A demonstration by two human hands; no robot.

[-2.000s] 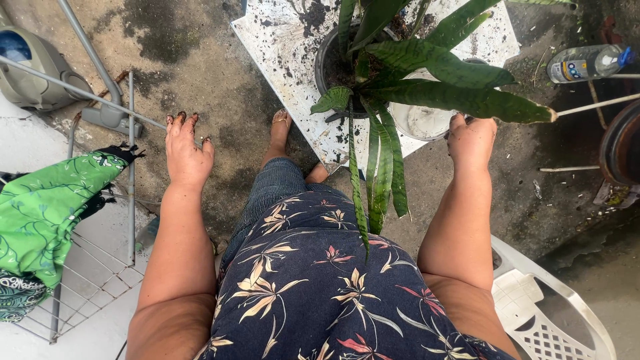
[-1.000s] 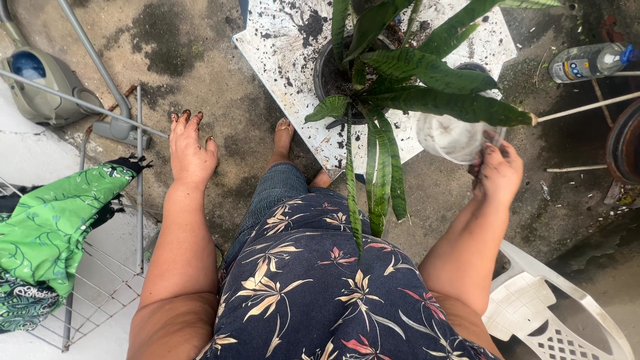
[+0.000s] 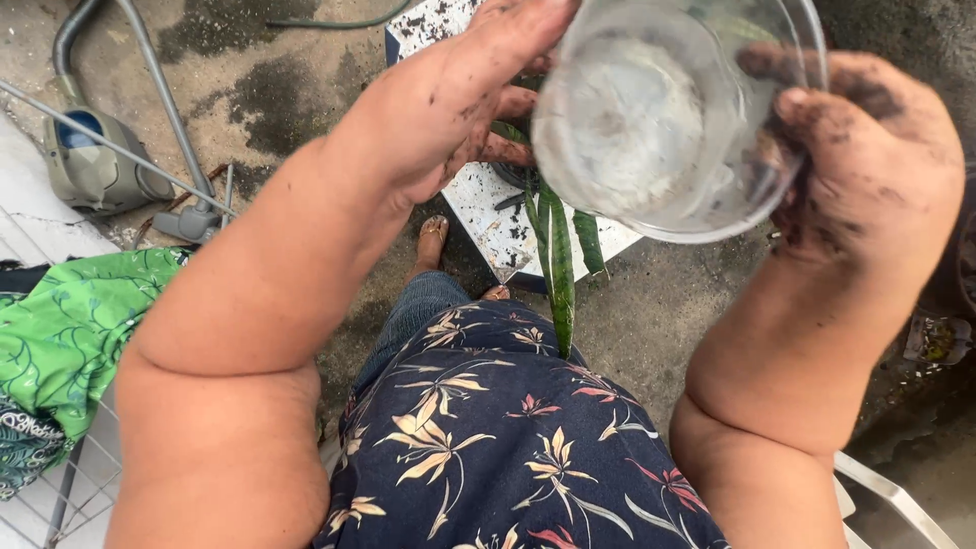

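Note:
Raised close to the camera is a clear plastic tub (image 3: 640, 122), tilted, with cloudy residue on its bottom. My right hand (image 3: 862, 137), dark with soil, grips the tub's rim and wall at the right. My left hand (image 3: 488, 99) is at the tub's left side, its fingers apart; whether they touch the tub cannot be told. Behind the tub, long green snake plant leaves (image 3: 558, 267) hang over the edge of a white table (image 3: 488, 217) scattered with soil. The plant's pot is mostly hidden behind my left fingers and the tub.
A grey and beige vacuum cleaner (image 3: 99, 160) with its tube lies at the upper left. Green patterned cloth (image 3: 91, 305) drapes over a wire rack (image 3: 84, 488). Part of a white plastic chair (image 3: 892, 488) shows at the lower right. A dark pot (image 3: 964, 259) stands at the right edge.
My right hand has taken hold of the tub and lifted it from the table toward the camera. My left hand has moved from the left side over to the tub.

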